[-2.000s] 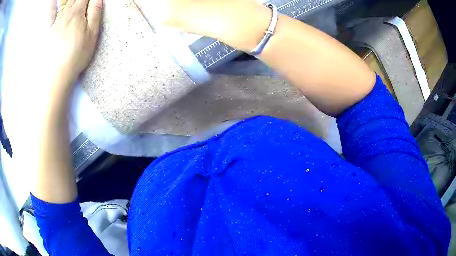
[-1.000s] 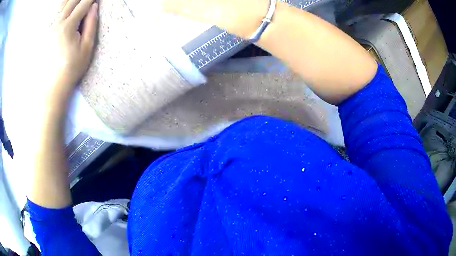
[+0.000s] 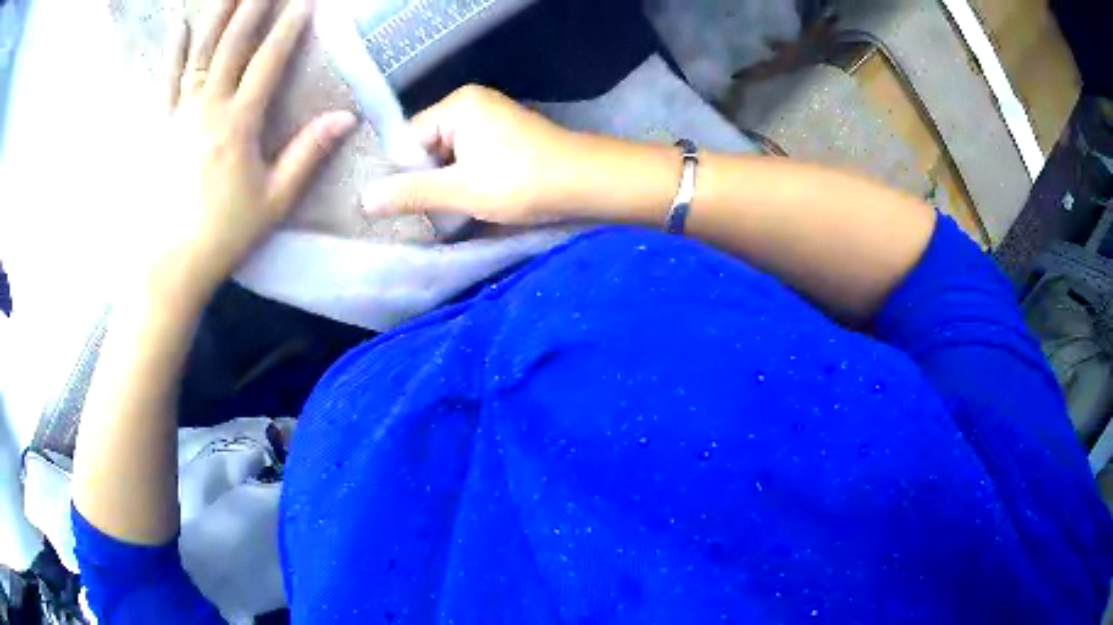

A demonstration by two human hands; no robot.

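Observation:
The beige speckled fabric panel (image 3: 320, 110) lies over the table's front edge at the upper left. Its pale grey-white layer (image 3: 348, 275) hangs below and runs up along its right side. My left hand (image 3: 238, 147) lies on the panel, palm down, fingers apart and pointing up, partly washed out by glare. My right hand (image 3: 476, 165) grips the panel's right edge and pale strip between thumb and curled fingers. The needle area is not in view.
The ruler (image 3: 427, 31) runs along the table edge at the top. Beige-grey cut pieces (image 3: 946, 110) lie by the cardboard (image 3: 1025, 49) at upper right. Pale grey cloth (image 3: 671, 110) lies right of my right hand. Crumpled whitish cloth (image 3: 232, 501) is at lower left.
My right hand has come down and left from the top, now pinching the panel's edge. The panel's lower part has been drawn up and left, off my lap. My left hand has shifted slightly right and down.

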